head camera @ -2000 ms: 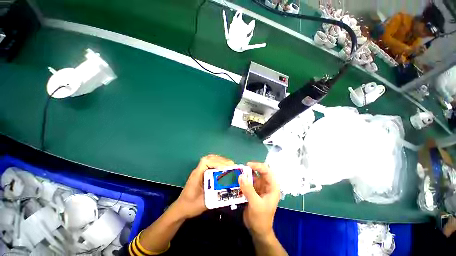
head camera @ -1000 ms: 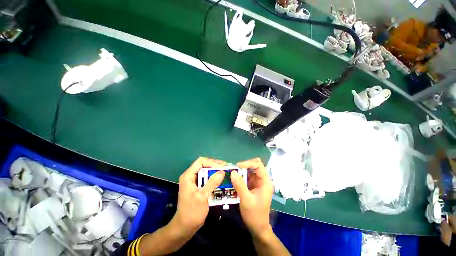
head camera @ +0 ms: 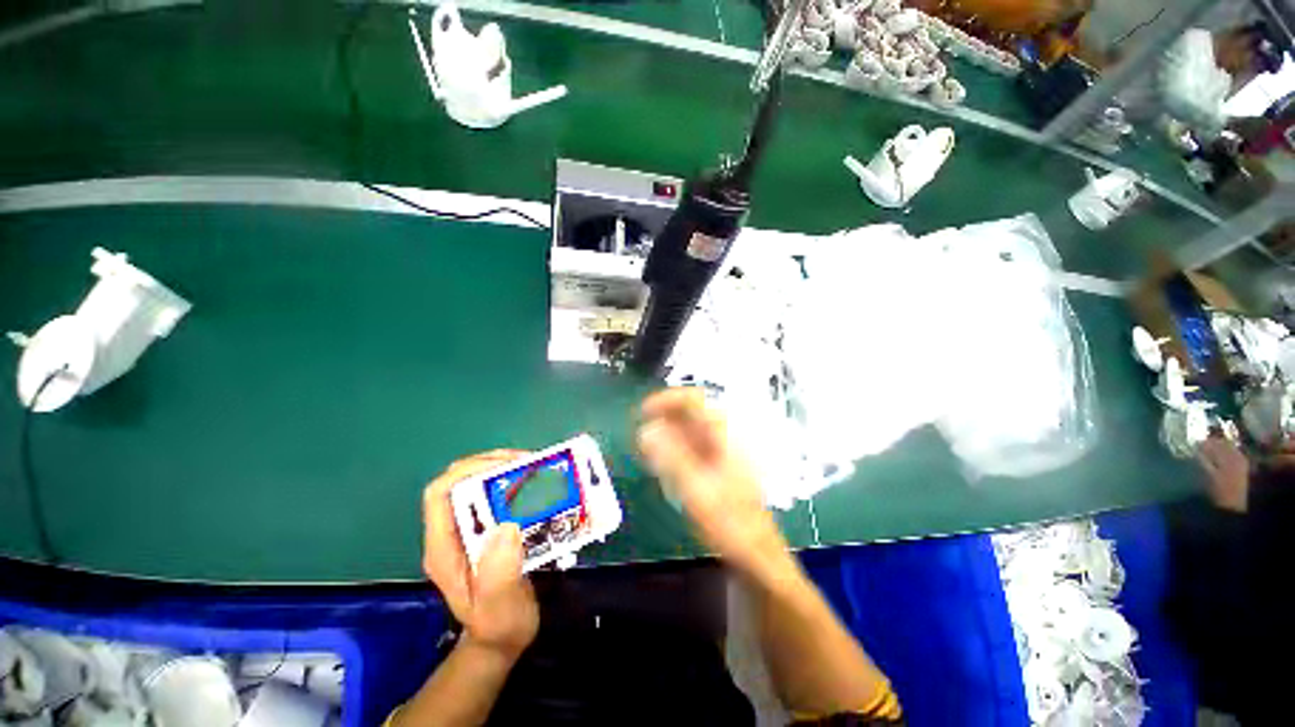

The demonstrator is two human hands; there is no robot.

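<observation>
A white, rounded square device housing [head camera: 602,500] is held open side up, with a blue board [head camera: 537,492] inside and small parts and wires along its lower edge. My left hand [head camera: 486,561] grips it from the left, the thumb over its lower left part. My right hand [head camera: 699,452] is off the housing, to its right and below the screwdriver tip; it is blurred, and I cannot tell whether its fingers hold anything. The black electric screwdriver [head camera: 690,256] hangs tilted in front of the grey screw feeder [head camera: 594,277].
Flat white frames [head camera: 741,341] and a shiny clear bag [head camera: 1011,355] lie right of the feeder. A white unit with a cable [head camera: 107,334] lies at left. Blue crates [head camera: 355,639] of white parts stand below the bench edge. White units stand on the conveyor [head camera: 284,85]. Another person's hand [head camera: 1224,472] shows at far right.
My right hand has left the housing and moved right, towards the screwdriver. My left hand alone holds the housing, now tilted. The view has turned, shifting the bench items left.
</observation>
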